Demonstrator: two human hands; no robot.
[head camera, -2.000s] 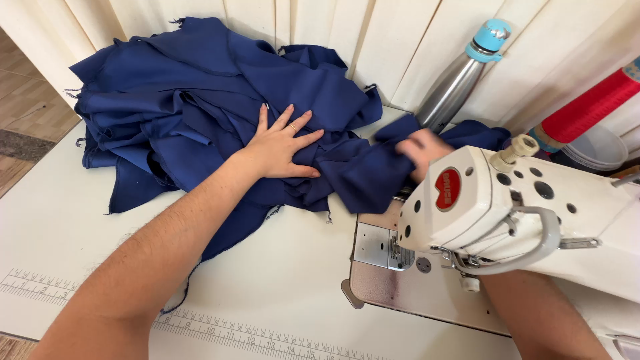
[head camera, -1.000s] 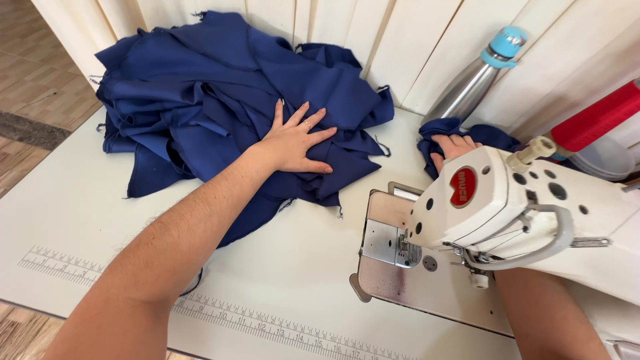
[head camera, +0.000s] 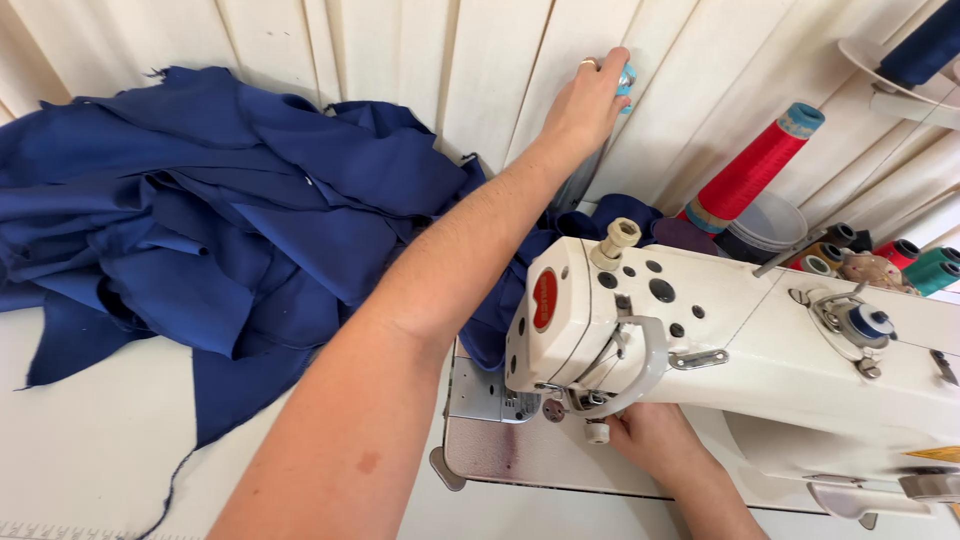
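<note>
My left hand (head camera: 589, 97) reaches to the back and grips the blue cap of a steel bottle (head camera: 577, 180), which leans by the cream curtain. My left forearm passes over a heap of navy blue fabric (head camera: 285, 217). My right hand (head camera: 649, 435) is under the arm of the white sewing machine (head camera: 712, 322), close to the needle area; its fingertips are hidden by the machine head, so its hold cannot be told. Some navy fabric (head camera: 491, 330) lies against the left side of the machine head, and more lies behind it.
Behind the machine stand a cone of red thread (head camera: 754, 169), a clear plastic tub (head camera: 765, 225) and several small spools (head camera: 937, 270). A navy thread cone (head camera: 919, 45) sits on a stand at upper right. Cream curtain (head camera: 390, 60) runs along the back.
My left hand has left the fabric heap and moved right to the bottle's cap. My right hand has come from behind the machine head to beneath its arm. The view has shifted closer.
</note>
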